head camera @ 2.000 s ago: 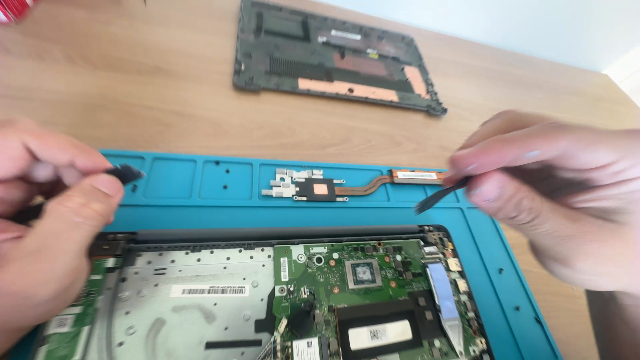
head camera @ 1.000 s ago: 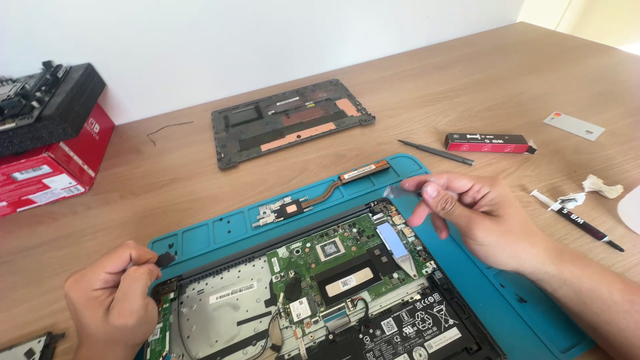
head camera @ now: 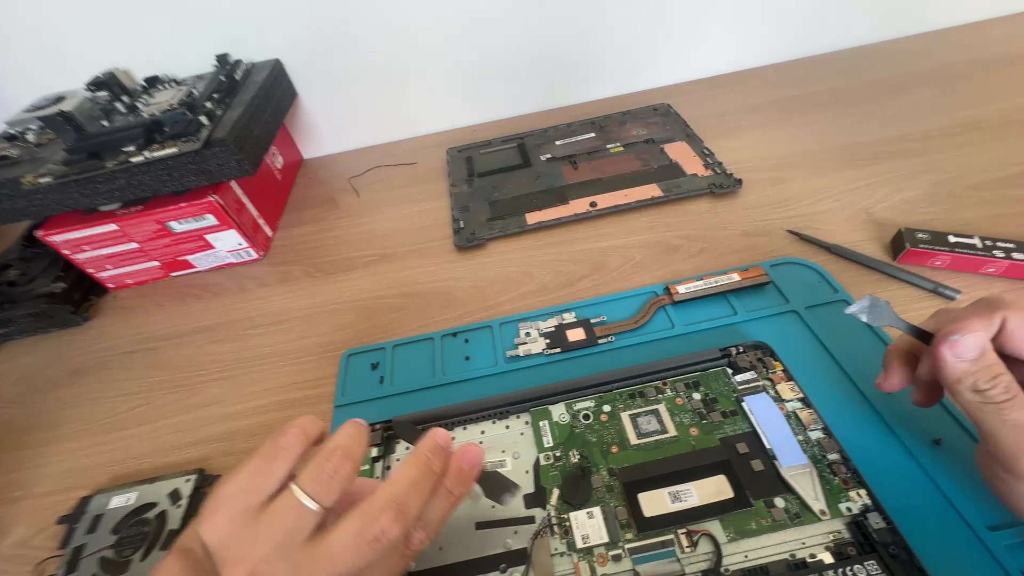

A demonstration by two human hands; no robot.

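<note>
My right hand (head camera: 960, 376), at the right edge, pinches a small spatula (head camera: 884, 314) with grey paste on its flat tip, above the teal mat's right side. My left hand (head camera: 344, 496) hovers over the left part of the opened laptop base (head camera: 496, 488), fingers spread; a dark thin piece (head camera: 410, 432) shows by its fingers, and whether they hold it is unclear. On the green motherboard (head camera: 608, 408) the processor chip (head camera: 650, 424) bears grey smears. A copper heat-pipe heatsink (head camera: 636, 320) lies in the compartments along the far edge of the teal mat (head camera: 808, 320).
A laptop bottom cover (head camera: 592, 172) lies beyond the mat. A screwdriver (head camera: 872, 264) and a small box (head camera: 960, 253) are at right. At left, boards in black foam (head camera: 224, 136) top a red box (head camera: 168, 232); a cooling fan (head camera: 128, 520) sits nearer. Small screws (head camera: 376, 370) occupy mat compartments.
My left hand has moved over the laptop's left side, its fingers spreading from a pinch. My right hand has moved right, away from the laptop's corner, with the spatula. The view has shifted.
</note>
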